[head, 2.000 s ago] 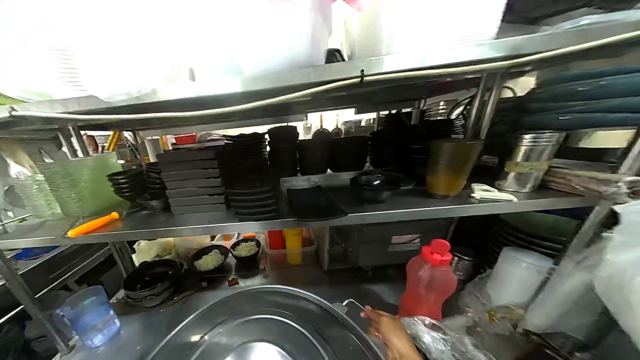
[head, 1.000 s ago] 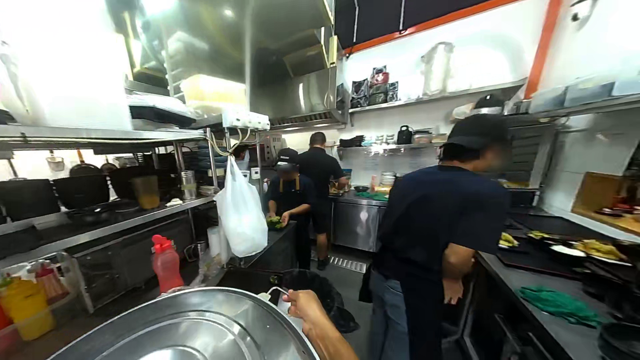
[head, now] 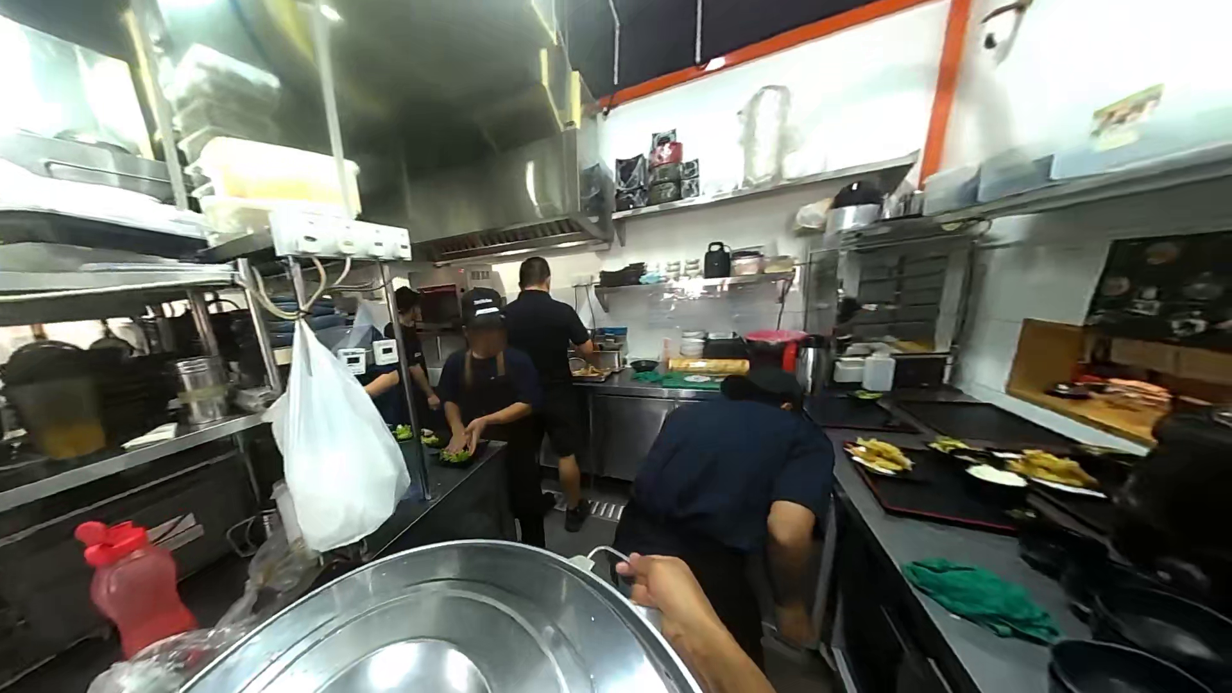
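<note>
A large round metal vessel or lid (head: 520, 616) with raised rings fills the bottom of the view. My right hand (head: 669, 592) grips the thin wire handle (head: 608, 551) at its right rim, fingers curled. My left hand is out of view. Left of the round metal piece stands a pink plastic bottle (head: 140, 587) with a red cap, beside crumpled clear plastic. A full white plastic bag (head: 337, 443) hangs from the shelf post just beyond the rim.
Ahead, a co-worker (head: 731, 472) bends low by the right counter (head: 948, 568), which holds trays, plated food and a green cloth (head: 982, 597). Another person (head: 486, 390) handles greens at the middle counter; more people stand behind. Shelves (head: 125, 462) with dark dishes line the left.
The view has swung right from the dish shelves to the kitchen aisle. The near co-worker, upright a second ago, is now bent down. My right hand stays on the wire handle.
</note>
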